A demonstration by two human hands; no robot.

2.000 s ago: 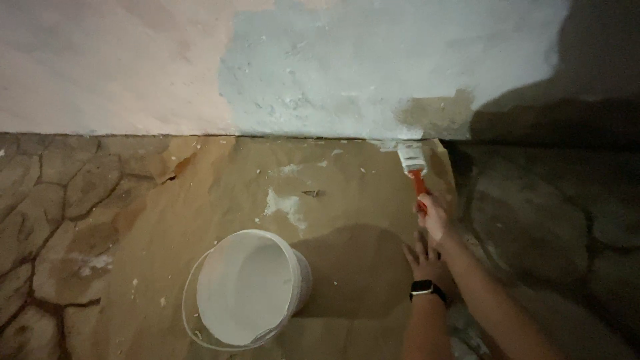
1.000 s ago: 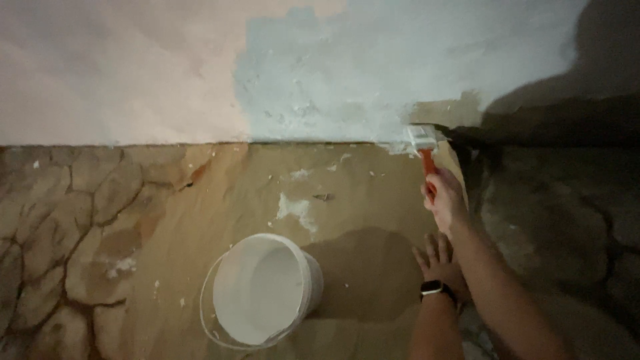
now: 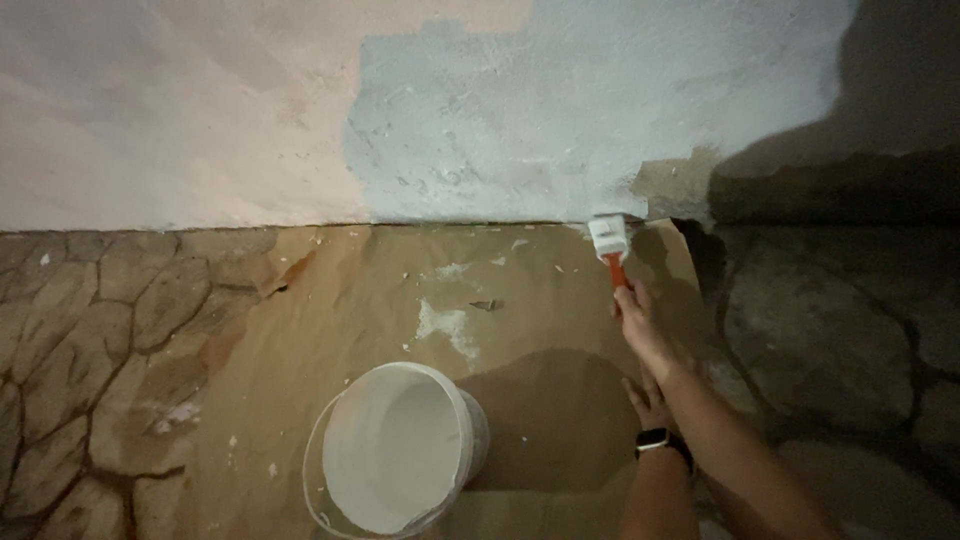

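Note:
My right hand (image 3: 636,307) grips the red handle of a flat paintbrush (image 3: 608,237). The brush's bristles are coated in white paint and lie at the seam between the wall (image 3: 465,135) and the floor. Below and partly behind my right forearm is my left hand (image 3: 649,401), with a watch on its wrist; its visible fingers are spread, and it appears to rest on the brown paper sheet (image 3: 360,300). Left of both hands stands a white plastic bucket (image 3: 474,435) with its wire handle down, holding white paint.
Stone-patterned flooring (image 3: 150,285) flanks the paper on both sides. White paint smears (image 3: 446,326) and a small dark fragment (image 3: 487,305) lie on the paper. A brownish patch (image 3: 679,184) shows on the wall above the brush. Shadow covers the wall's right side.
The brush in my right hand has come down from the wall's lower edge to the seam and paper edge. Fresh pale paint covers part of the brownish patch's left side.

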